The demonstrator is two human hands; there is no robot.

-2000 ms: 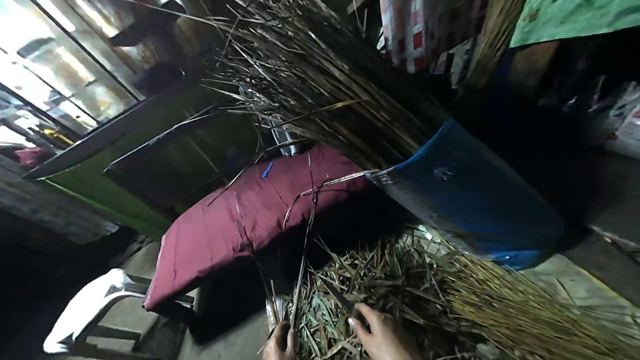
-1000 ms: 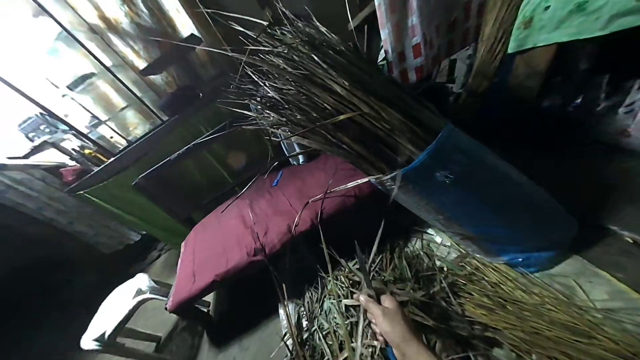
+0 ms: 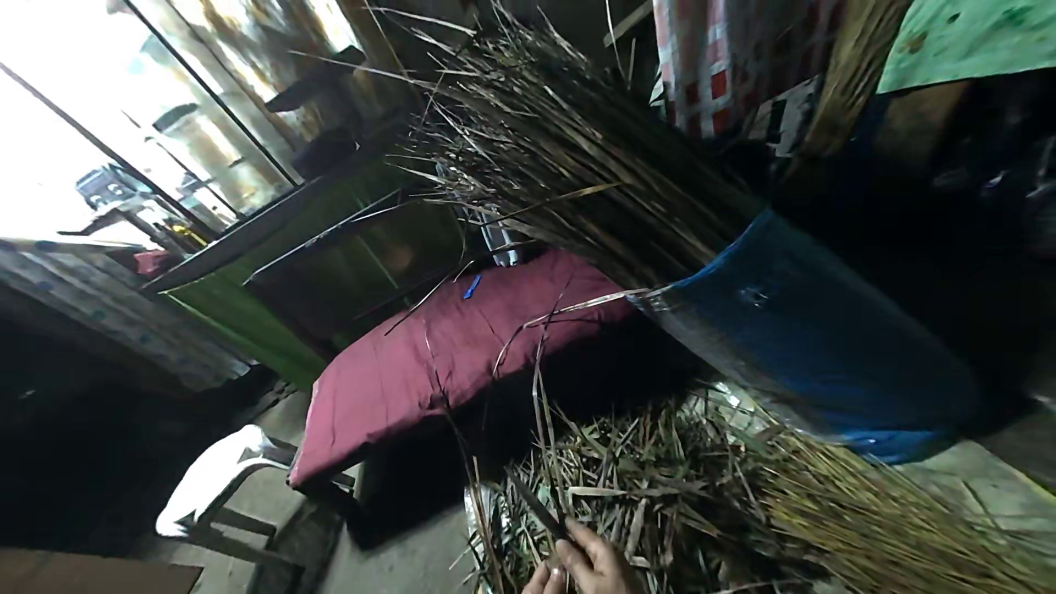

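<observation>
At the bottom centre my right hand (image 3: 598, 563) grips a narrow knife (image 3: 536, 507), its dark blade pointing up and left. Just left of it and touching or nearly touching it, my left hand (image 3: 544, 577) is partly cut off by the frame edge, its fingers closed at the base of long dry stalks (image 3: 540, 404) that rise and bend over. Behind the hands lies a heap of cut leaf scraps (image 3: 643, 487). A large bundle of dark dry stalks (image 3: 577, 157) leans out of a blue plastic container (image 3: 808, 322).
A bench or table with a maroon cover (image 3: 437, 346) stands ahead, a small blue object (image 3: 472, 287) on it. A white plastic chair or stool (image 3: 219, 478) is at the left. Yellowish thin stalks (image 3: 891, 520) lie at the right. Green panels (image 3: 247, 313) stand behind the bench.
My left hand, out of view a second ago, shows again beside my right hand. Long stalks again rise above the hands. The knife stays in my right hand.
</observation>
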